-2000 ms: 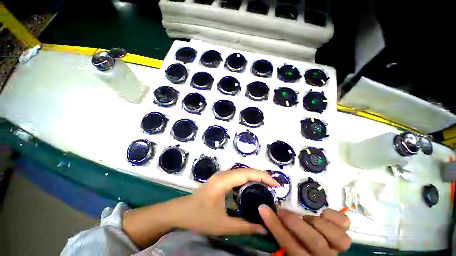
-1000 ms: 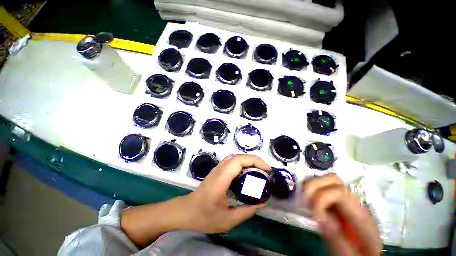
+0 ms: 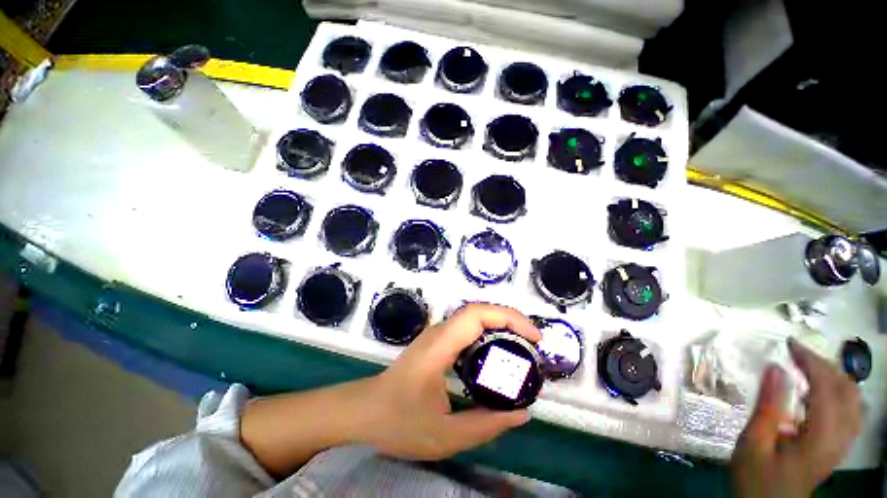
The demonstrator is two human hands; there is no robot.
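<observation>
My left hand (image 3: 428, 389) holds a round watch body (image 3: 501, 371) by its rim, above the front edge of the white foam tray (image 3: 559, 226). The watch face is up and shows a bright white square with a faint pattern. My right hand (image 3: 802, 418) is blurred at the lower right, beside a crumpled white wipe (image 3: 715, 365). A bit of the orange stick tool (image 3: 784, 424) shows in its palm. Its fingertips are spread near white material; whether they touch it I cannot tell. The tray holds rows of dark watch bodies, with matt black backs in the right columns.
A translucent bottle with a metal top stands left of the tray (image 3: 209, 122), and another is at the right (image 3: 763, 270). A dark disc (image 3: 856, 359) lies at far right. Stacked foam trays (image 3: 545, 29) are behind. The green front edge (image 3: 195, 336) runs below.
My right hand has left the watch and moved right toward the wipe. The watch face, dark at first, now shows a white square. The view has shifted slightly, with the tray higher in it.
</observation>
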